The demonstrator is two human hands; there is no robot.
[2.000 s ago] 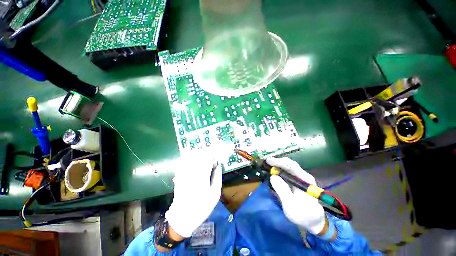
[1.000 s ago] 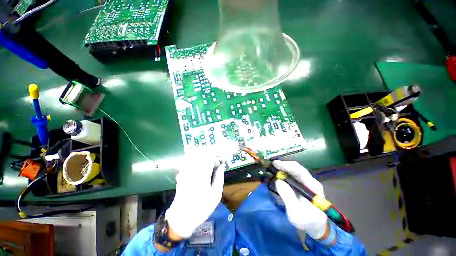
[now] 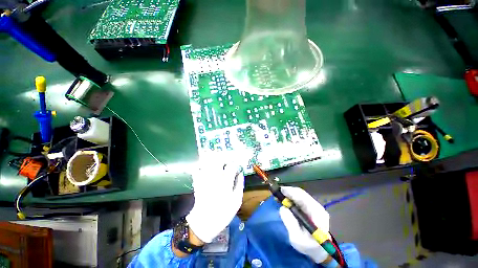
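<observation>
A large green printed circuit board (image 3: pixel 236 107) lies in front of me, its near edge at the bench edge. My left hand (image 3: pixel 217 196), white-gloved, is over its near left corner, fingers closed together; a thin solder wire (image 3: pixel 139 137) runs to it from a reel (image 3: pixel 90 94) on the left. The wire's end in the fingers is lost in glare. My right hand (image 3: pixel 305 222), also gloved, holds the soldering iron (image 3: pixel 293 208) like a pen. Its coppery tip is at the board's near edge, just right of my left fingers; contact cannot be told.
A clear fume hood (image 3: pixel 275 63) hangs over the board's far part. A second green board (image 3: pixel 137 21) sits on a dark base at the back left. A black tool bin (image 3: pixel 118 157) stands left, another (image 3: pixel 361 133) right. A blue and black arm (image 3: pixel 57 55) reaches in from the left.
The board and hood appear further right in the view. My right hand and the iron have swung lower, the iron now steeper. My left hand has shifted slightly right.
</observation>
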